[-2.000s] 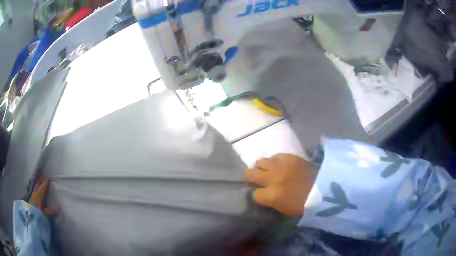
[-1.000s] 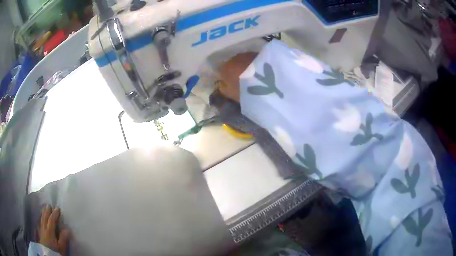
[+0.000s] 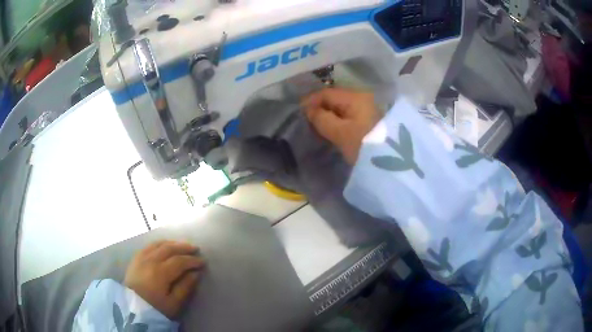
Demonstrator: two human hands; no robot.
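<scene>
A grey fabric panel (image 3: 240, 279) lies on the table in front of the needle area (image 3: 188, 188), its far edge close to the needle. My left hand (image 3: 167, 275) rests on this panel, palm down with fingers slightly curled. My right hand (image 3: 341, 117) is under the machine arm, fingers pinched on a second grey cloth (image 3: 324, 188), which bunches up right of the needle and hangs toward the front edge. The white sewing machine (image 3: 279, 61) with the blue stripe stands above both cloths.
A yellow strip (image 3: 283, 190) curves on the bed plate. Ruler tape (image 3: 350, 279) runs along the front edge. White labels (image 3: 470, 120) lie right of the machine, near more grey cloth (image 3: 496, 65). The control panel (image 3: 422, 23) is at top right. Another grey piece (image 3: 13, 194) lies far left.
My right hand has moved from the front panel to the cloth under the machine arm and lifted part of it. My left hand has moved right, onto the middle of the front panel.
</scene>
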